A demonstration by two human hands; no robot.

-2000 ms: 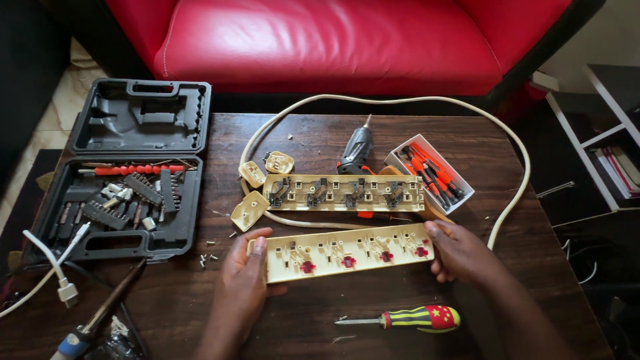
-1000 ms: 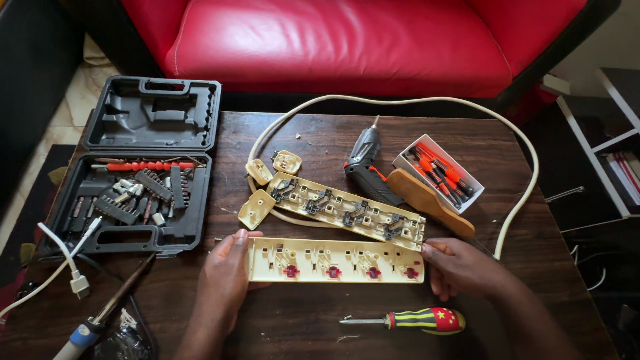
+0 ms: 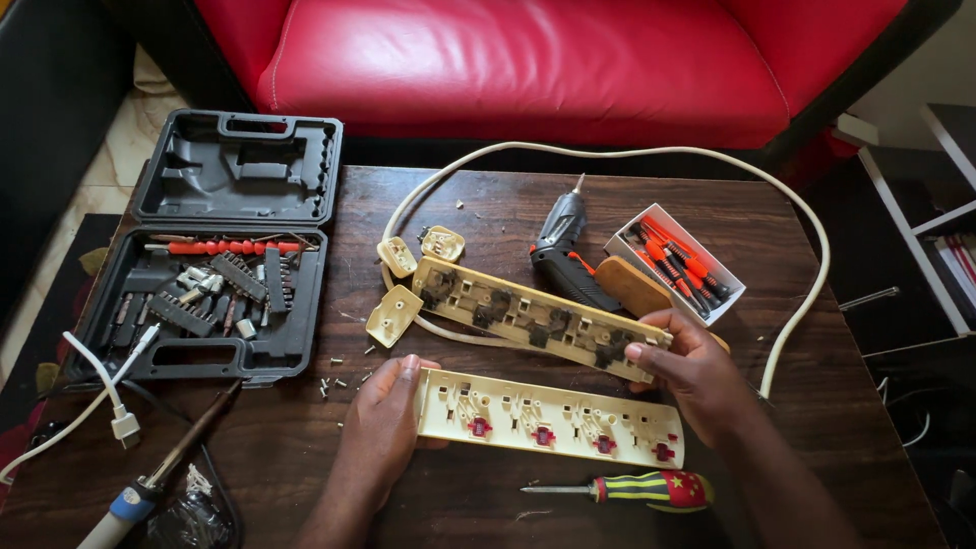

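My left hand (image 3: 387,427) grips the left end of a cream power strip cover (image 3: 549,419), its inner side up with red switch parts in a row. Just behind it, my right hand (image 3: 686,366) holds the right end of the other power strip half (image 3: 534,316), which carries dark contacts or blackened fittings. Opened cream plug parts (image 3: 394,316) lie by its left end, near the white cable (image 3: 610,152). Several small screws (image 3: 325,385) lie left of my left hand. A screwdriver with a striped handle (image 3: 652,489) rests in front of the cover.
An open black tool case (image 3: 238,194) with bits stands at left, a soldering iron (image 3: 171,457) before it. A cordless screwdriver (image 3: 564,248), a brown wooden piece (image 3: 633,284) and a white box (image 3: 730,301) of small screwdrivers lie behind. A red seat (image 3: 518,69) stands beyond the table.
My right hand has let go of the cover and now holds the other strip half. That half has gone from nearly level to slanting down at the right. My left hand keeps the cover.
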